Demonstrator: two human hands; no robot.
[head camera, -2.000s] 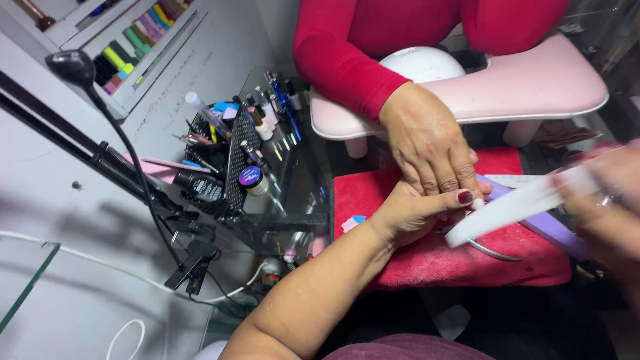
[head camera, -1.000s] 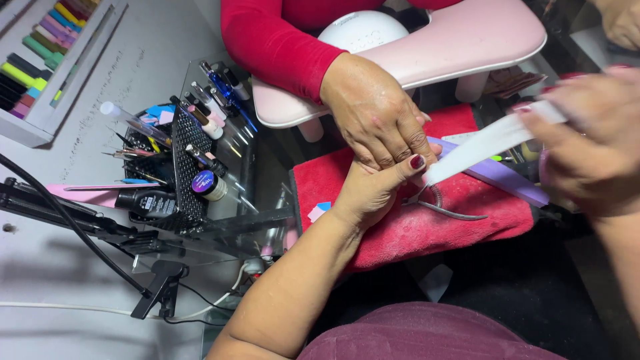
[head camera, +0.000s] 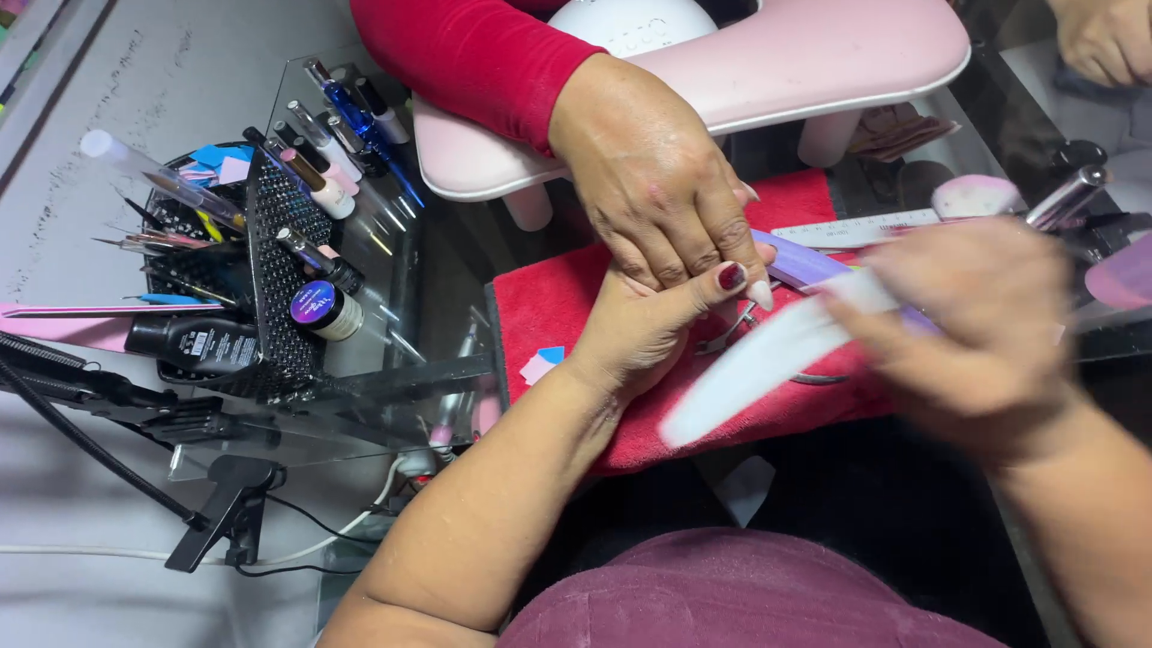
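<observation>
My left hand (head camera: 648, 324) grips the fingers of another person's hand (head camera: 652, 180), its thumb with dark red polish lying by a long, pale nail. My right hand (head camera: 972, 324), blurred, holds a white nail file (head camera: 756, 364) whose free end slants down to the left, below that nail. Under the hands is a red towel (head camera: 540, 306). A purple nail file or buffer (head camera: 796, 259) and a metal tool (head camera: 720, 340), partly hidden, rest on it. Small pink and blue pieces (head camera: 543, 364) lie at its left.
A pink armrest (head camera: 810, 63) stands beyond the towel, a white nail lamp (head camera: 634, 25) behind it. At left, a black mesh organizer (head camera: 283, 270) holds brushes and bottles; nail polish bottles (head camera: 319, 184) and a small jar (head camera: 326, 310) are beside it. A white ruler (head camera: 850, 231) and a brush (head camera: 975, 196) lie right. Another hand (head camera: 1109, 40) shows top right.
The white file in my right hand has swung to a lower slant, off the nail it was near a second ago. My left hand keeps its hold on the other person's fingers.
</observation>
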